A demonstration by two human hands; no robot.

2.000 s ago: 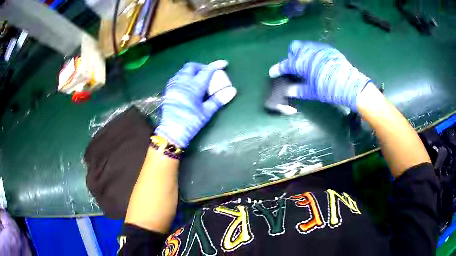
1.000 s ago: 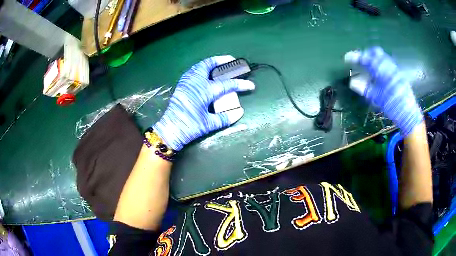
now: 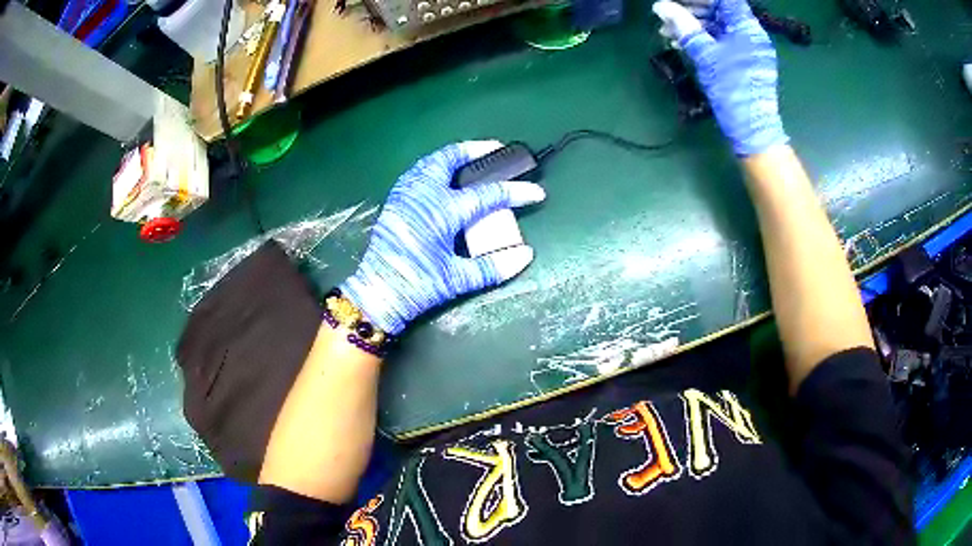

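My left hand [image 3: 432, 235], in a blue-white knit glove with pale fingertips, holds a black power adapter [image 3: 498, 165] between its fingers. A small white pad [image 3: 493, 233] lies in the same hand, between the lower finger and thumb. The adapter's thin cable [image 3: 608, 135] runs right to a black cord bundle [image 3: 682, 83]. My right hand [image 3: 735, 80], gloved alike, is at the top right, its fingertips close to the picture's top edge. It is closed around the cord's end just above the bundle; the plug itself is hidden or too small to tell.
A dark brown cloth [image 3: 250, 357] lies by my left forearm. A white box with a red round part [image 3: 161, 227] stands at left. Pens [image 3: 272, 53] lie on cardboard below an instrument [image 3: 426, 13]. Black adapters [image 3: 879, 16] lie at top right; a blue bin [image 3: 876, 283] of them is lower right.
The adapter has come into my left hand since the oldest frame. Since the middle frame, my right hand has moved up and left, and the cord bundle has moved up from the bench's middle right.
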